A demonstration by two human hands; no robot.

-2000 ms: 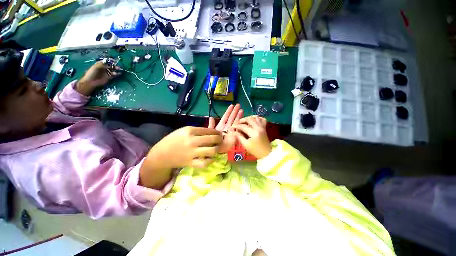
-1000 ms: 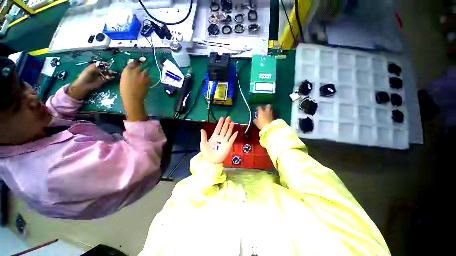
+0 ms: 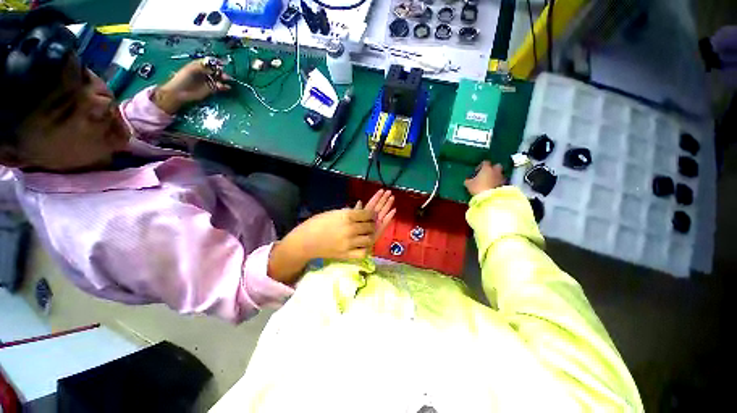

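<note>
My left hand is palm up with fingers extended above the red tray. Another person's hand covers most of its palm, so any small part there is hidden. My right hand is at the bench's front edge, just below the pale green box. Its fingers are bent down and small; whether they hold anything cannot be told. Two small round units, one higher and one lower, lie in the red tray.
A person in a pink shirt sits close on my left. A blue-yellow bench device stands on the green mat. A white blister tray with several black units is at right. Several round parts lie on a white sheet behind.
The other person's hand has moved from the bench onto my left palm. My right hand stays at the bench edge, now nearer the white tray in view. The view has shifted, with bench things lying further right.
</note>
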